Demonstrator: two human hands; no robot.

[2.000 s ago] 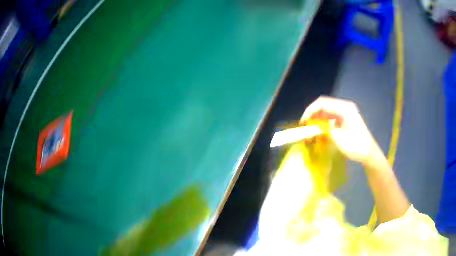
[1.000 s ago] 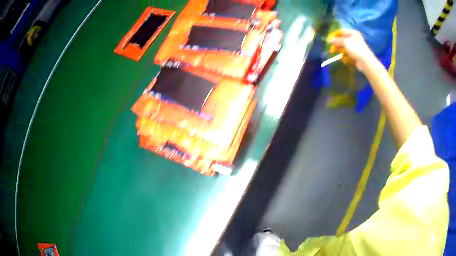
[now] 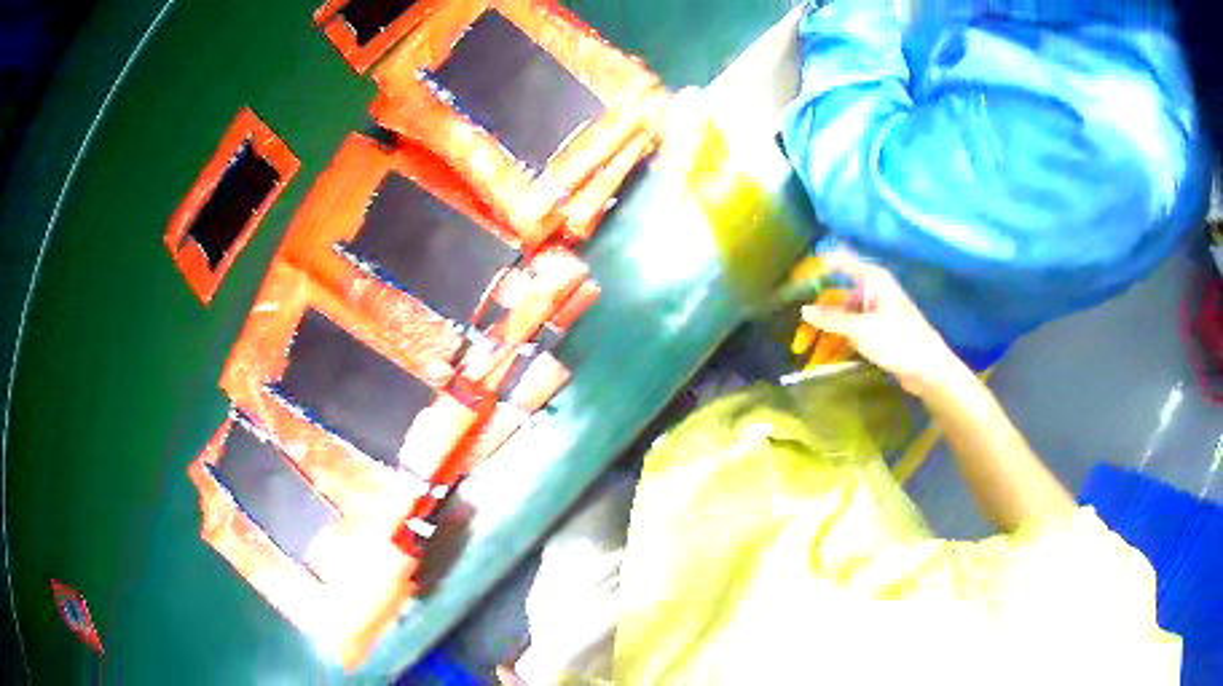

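Note:
My right hand (image 3: 872, 322), bare, is at the right of centre, just off the bench edge, with curled fingers around orange-yellow pieces (image 3: 821, 328) that look like amber tape. A thin white strip (image 3: 821, 371) sticks out below the fingers. An olive-yellow see-through film band (image 3: 731, 201) lies at the bench edge beyond the hand, blurred by glare. My left hand cannot be made out. Dark circuit boards (image 3: 432, 248) lie on stacked orange-red bubble bags (image 3: 315, 268) on the green bench (image 3: 148, 442).
A person in a blue smock (image 3: 993, 134) is at the upper right, close to my right hand. One board on a red bag (image 3: 231, 201) lies apart at upper left, and a small red item (image 3: 77, 614) at lower left. A blue object (image 3: 1160, 536) is at the right.
The view has moved along the bench, bringing the bag stacks and the blue-smocked person further in. My right hand is lower in view, still with the orange-yellow pieces and white strip.

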